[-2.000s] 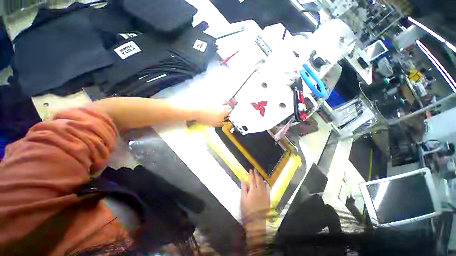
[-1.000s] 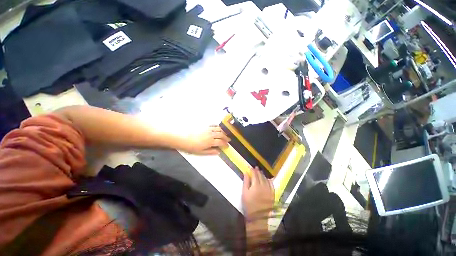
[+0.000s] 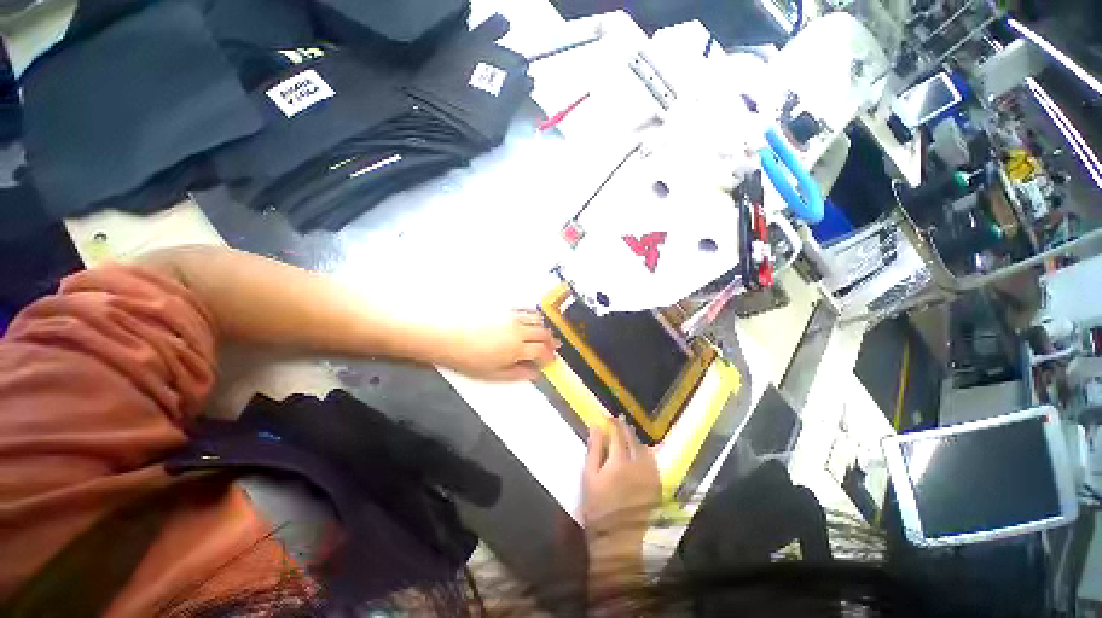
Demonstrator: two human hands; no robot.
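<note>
My left hand (image 3: 505, 345) lies on the near edge of the yellow base plate (image 3: 573, 390), left of the clamp frame. My right hand (image 3: 621, 474) rests on the plate's near corner, fingertips on the yellow strip. The yellow-brown clamp frame (image 3: 597, 377) lies flat around a black fabric piece (image 3: 637, 353) under the white sewing machine head (image 3: 659, 229). Whether my fingertips press on fabric or only on the plate cannot be told. The needle area is hidden by the head.
Stacked black panels (image 3: 133, 103) with white labels (image 3: 300, 92) lie beyond my left arm. Black pieces (image 3: 755, 519) hang by my right hand. Dark fabric (image 3: 363, 495) lies near my lap. A control screen (image 3: 981, 476) stands at the right. Red and black snips (image 3: 758, 235) are on the head.
My left hand has moved back from beside the machine head to the plate's near edge. My right hand stays at the near corner. The view has shifted slightly.
</note>
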